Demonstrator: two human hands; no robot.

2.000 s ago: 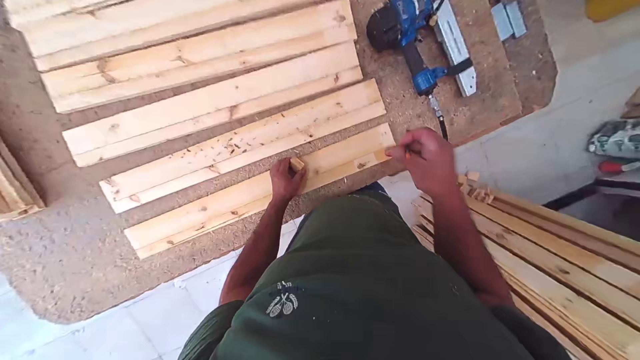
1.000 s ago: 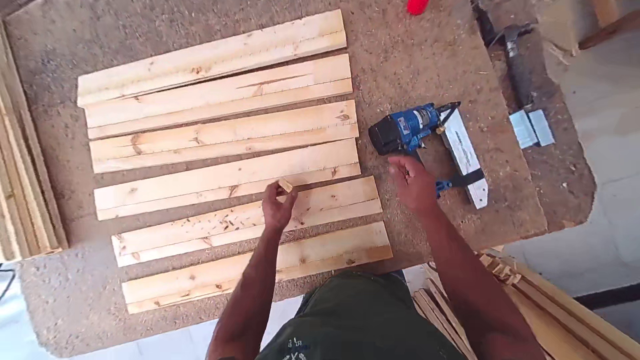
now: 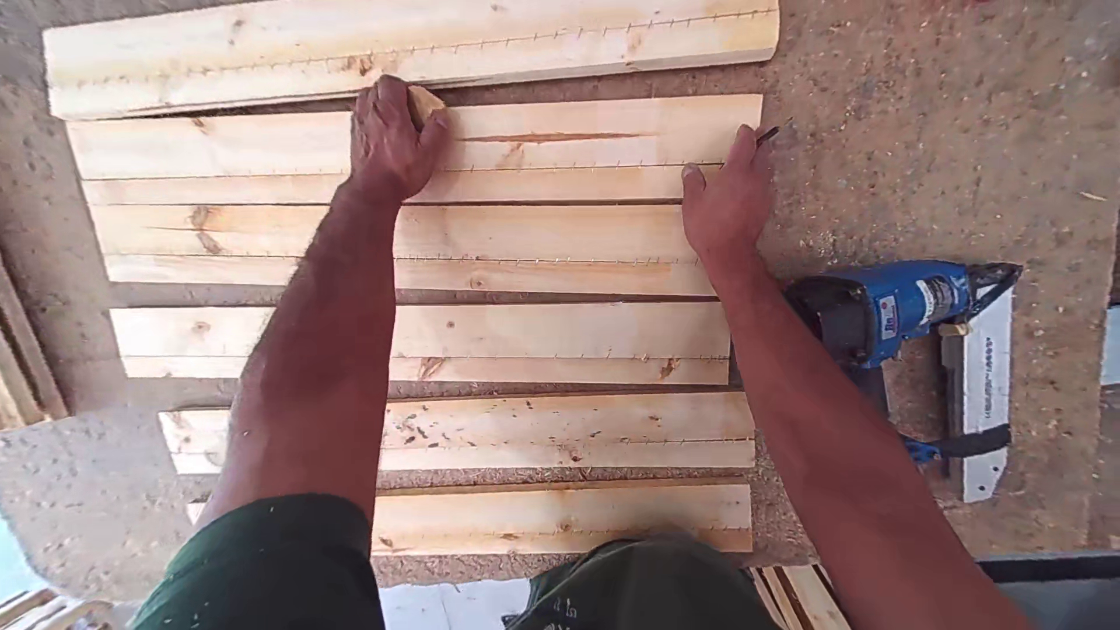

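Observation:
Several pale wooden boards lie in rows on a particleboard table. My left hand (image 3: 394, 140) grips a small wooden block (image 3: 426, 107) and rests at the upper edge of the second board from the top (image 3: 560, 144), close to the top board (image 3: 411, 52). At the right end of that second board is my right hand (image 3: 731, 197), its fingers around a thin dark pointed thing (image 3: 768, 136), perhaps a pencil; most of it is hidden. Fine tick-like marks run along the lines on the boards. Wood bits are scattered on the fifth board (image 3: 569, 420).
A blue power nailer (image 3: 892, 306) with a white magazine (image 3: 987, 394) lies right of my right forearm. More wooden strips (image 3: 22, 350) are stacked at the left edge, and others (image 3: 801, 595) stand below the table's near edge (image 3: 875, 547).
Both hands have moved up over the rows, away from my body, from the lower boards to the second from the top. The small block has stayed in my left hand. The view has shifted and come closer.

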